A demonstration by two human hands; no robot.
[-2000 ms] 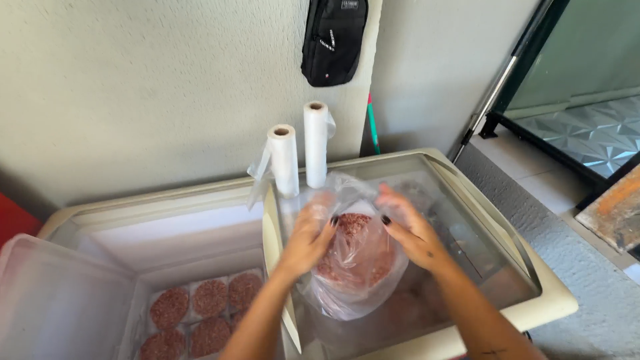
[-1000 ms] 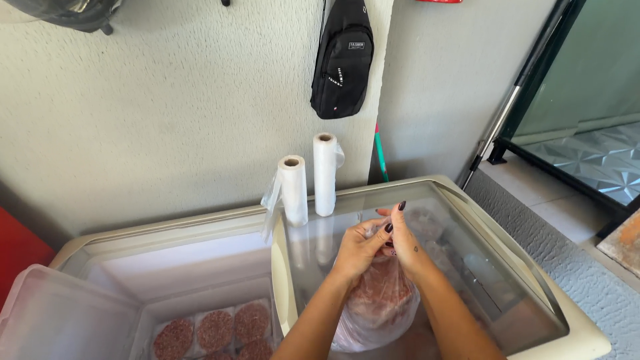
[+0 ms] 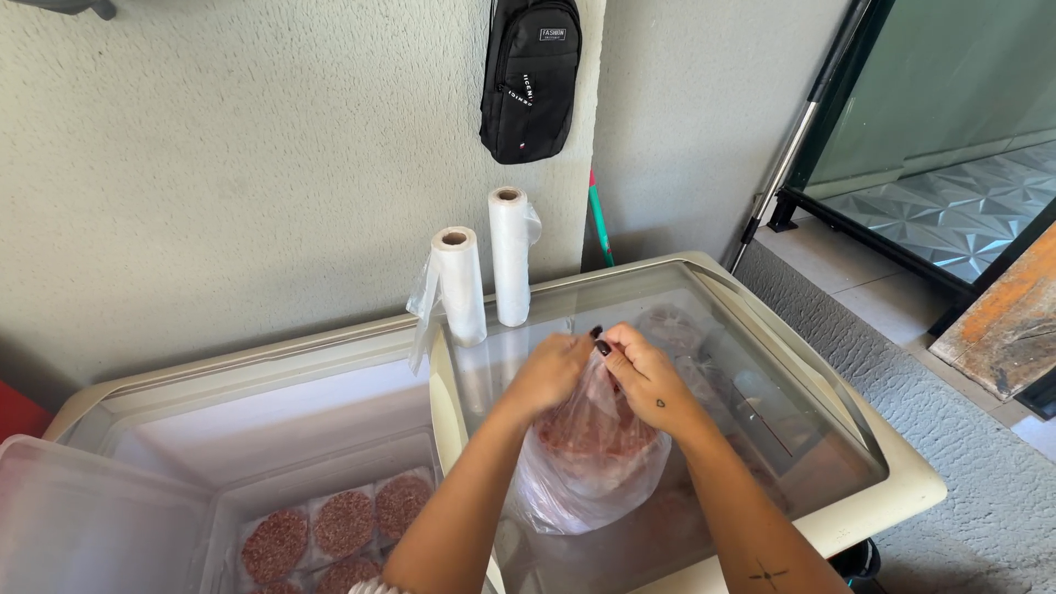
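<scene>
A clear plastic bag [image 3: 594, 478] with round, reddish ground-meat patties inside rests on the glass lid [image 3: 825, 470] of a chest freezer. My left hand [image 3: 554, 371] grips the bag's gathered neck from the left. From the right, my right hand [image 3: 648, 375] pinches the same neck, and the fingertips of both hands nearly meet at the top. Several raw ground-meat patties [image 3: 344, 523] lie on clear sheets in a plastic container [image 3: 227, 528] at the freezer's uncovered left side.
Two rolls of plastic bags, one [image 3: 462, 289] shorter-looking and one [image 3: 510, 256] behind it, stand upright at the lid's back edge. A black sling bag [image 3: 532, 82] hangs on the wall. A translucent lid [image 3: 99, 520] leans at the left. More bagged items show beneath the glass.
Two seconds ago the bag's mouth was spread between my separated hands. Now my hands are together and the bag's neck is gathered above the meat.
</scene>
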